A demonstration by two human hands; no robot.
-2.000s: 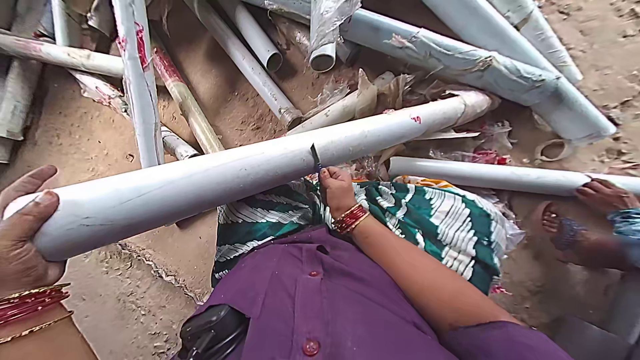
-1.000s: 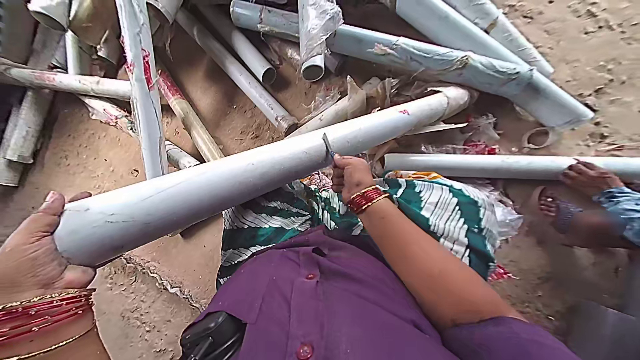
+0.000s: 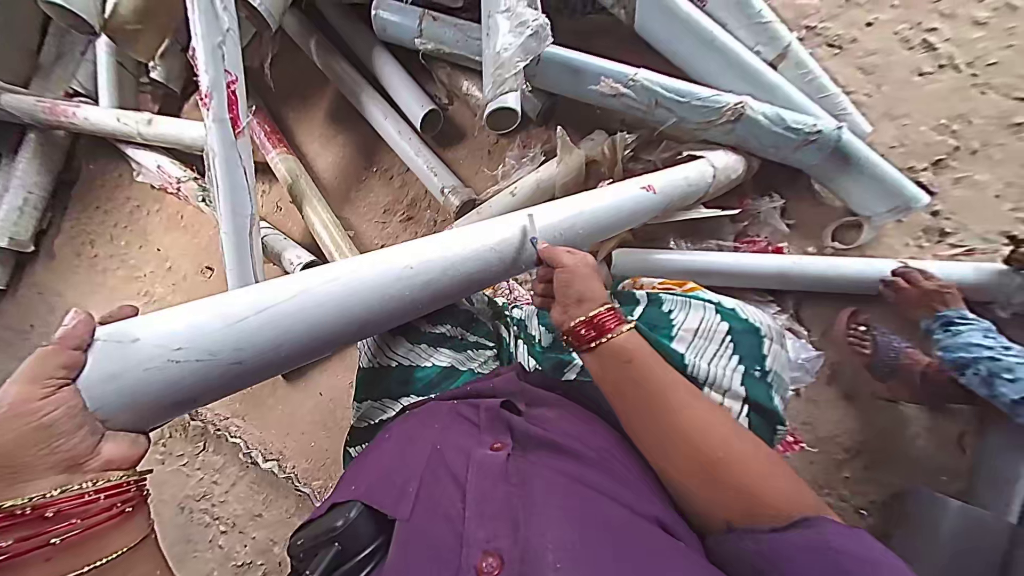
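Observation:
A long pale grey plastic pipe [image 3: 352, 300] lies slantwise across my lap, its near end at the lower left and its far end at the upper right. My left hand [image 3: 60, 408] grips the near end, thumb on top. In my right hand [image 3: 570, 280] is a small thin blade [image 3: 533, 230], pinched between thumb and fingers, held against the pipe's upper side just past its middle. The handle is mostly hidden by my fingers. Dark scratch marks and a small red mark show on the pipe.
Many pipes, some with torn plastic film, lie piled ahead, including a blue-grey pipe [image 3: 672, 112] and a red-stained upright one [image 3: 226, 144]. At right another person's hand [image 3: 920, 290] rests on a white pipe [image 3: 752, 270], with a sandalled foot [image 3: 880, 348] below. A pipe ring [image 3: 850, 233] lies nearby.
Between the earlier frames and now, my right hand with the blade has moved a little along the pipe, away from my left hand. My left hand still holds the pipe's end.

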